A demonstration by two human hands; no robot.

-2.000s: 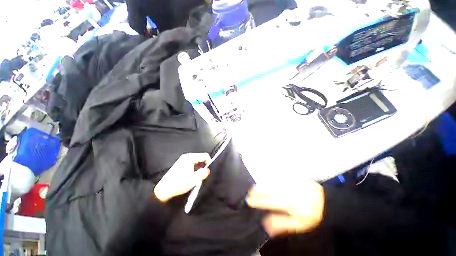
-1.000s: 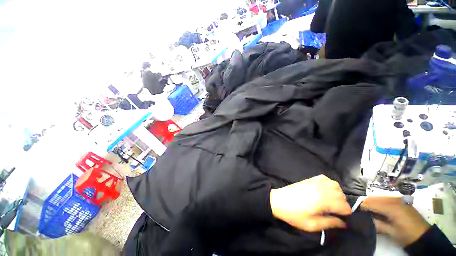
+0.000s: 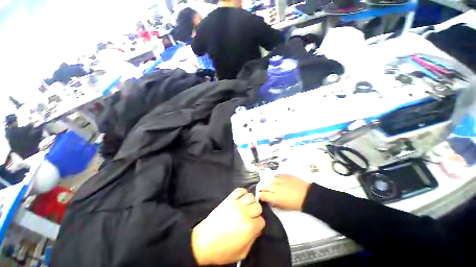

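Observation:
The large black garment (image 3: pixel 156 182) is heaped at the left and comes down over the table's front edge. My left hand (image 3: pixel 228 228) is closed on its edge, with a short bit of white cord (image 3: pixel 239 263) showing below. My right hand (image 3: pixel 283 192) touches the garment edge and cord close beside my left fingers, near the needle end of the white sewing machine (image 3: pixel 302 122). The right fingertips are blurred, and the needle and presser foot cannot be made out clearly.
Black-handled scissors (image 3: pixel 346 159) and a black device with a round dial (image 3: pixel 399 181) lie right of my right hand. A purple-blue bottle (image 3: pixel 281 78) stands behind the machine. A person in black (image 3: pixel 235 39) is beyond. A red stool (image 3: pixel 52 203) is at left.
The view has swung right since a second ago, showing more machine and table. Two seconds ago my right hand was apart from the garment edge; now both hands are together at it.

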